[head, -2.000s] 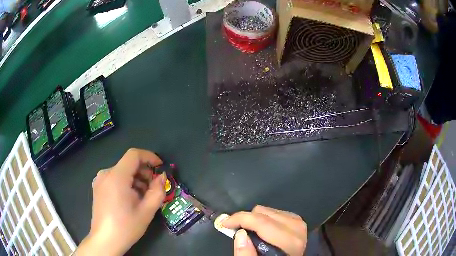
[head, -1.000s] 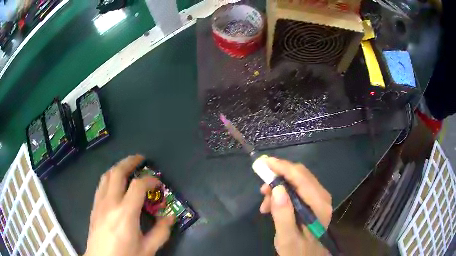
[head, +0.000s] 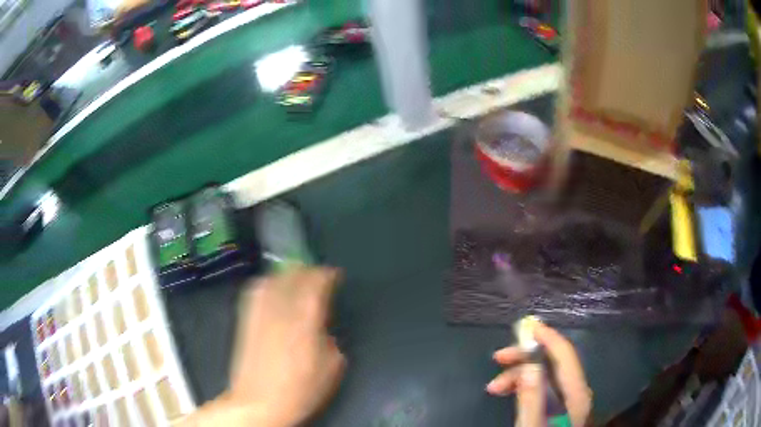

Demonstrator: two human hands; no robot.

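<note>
My left hand (head: 288,346), blurred, has its fingertips at the near end of a single phone unit (head: 282,229). I cannot tell whether it grips the unit. Two more phone units (head: 190,229) sit on a stack to its left, with dark cases and green boards. My right hand (head: 555,375) holds the soldering iron (head: 527,332) by its handle, white collar up. The iron's blurred tip points up and left over the spattered dark mat (head: 584,217). The bottom frame edge cuts off the right hand's lower part.
A parts tray (head: 108,321) lies at left. The green belt (head: 175,133) runs behind a pale edge and upright post (head: 400,67), carrying several devices. A red-and-white tub (head: 511,150), cardboard-hooded box (head: 634,67) and blue sponge (head: 716,233) stand at right.
The view has swung left and up. My left hand has let go of the board with the red-and-black part and moved to the single unit. That board is no longer in front of me.
</note>
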